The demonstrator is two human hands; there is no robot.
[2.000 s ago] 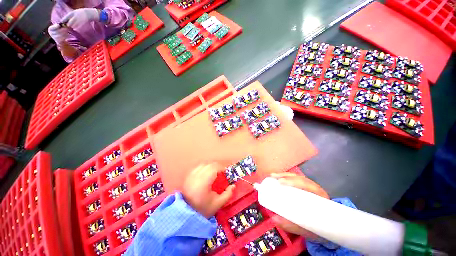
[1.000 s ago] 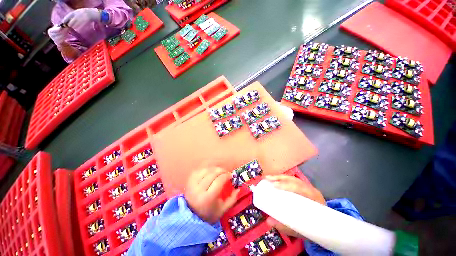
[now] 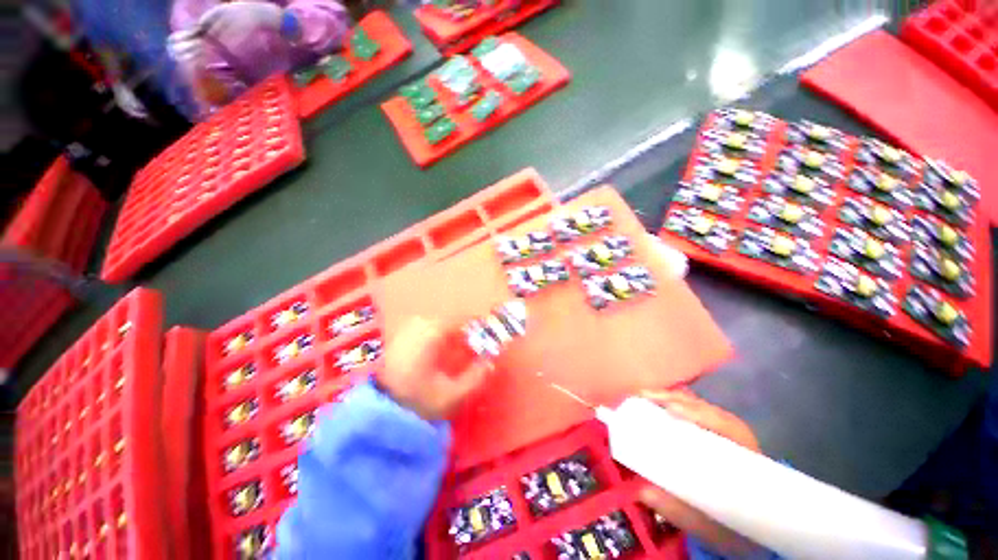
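My left hand (image 3: pixel 421 361), with a red cover at its fingertips, holds a small circuit board (image 3: pixel 498 328) over the orange work board (image 3: pixel 580 356). The hand and board are blurred. My right hand (image 3: pixel 711 427) holds the white glue syringe (image 3: pixel 755 481). Its thin needle (image 3: pixel 569 394) points up and left, apart from the held board. The syringe has a green cap (image 3: pixel 944 541) at its rear. Several circuit boards (image 3: pixel 602 254) lie in rows at the far part of the work board, which lies over a red compartment tray (image 3: pixel 257 372).
A red slab (image 3: pixel 810 288) packed with circuit boards lies at right. A white wad (image 3: pixel 665 257) sits by the work board's far edge. Red pocket trays (image 3: pixel 93 416) stand at left. Further off are another tray (image 3: pixel 208 181), green boards on a red panel (image 3: pixel 476 93) and a person in pink (image 3: pixel 257 44).
My left hand has moved the held board away from the needle, up and left over the work board. The syringe's needle is now apart from it. The whole view has shifted slightly.
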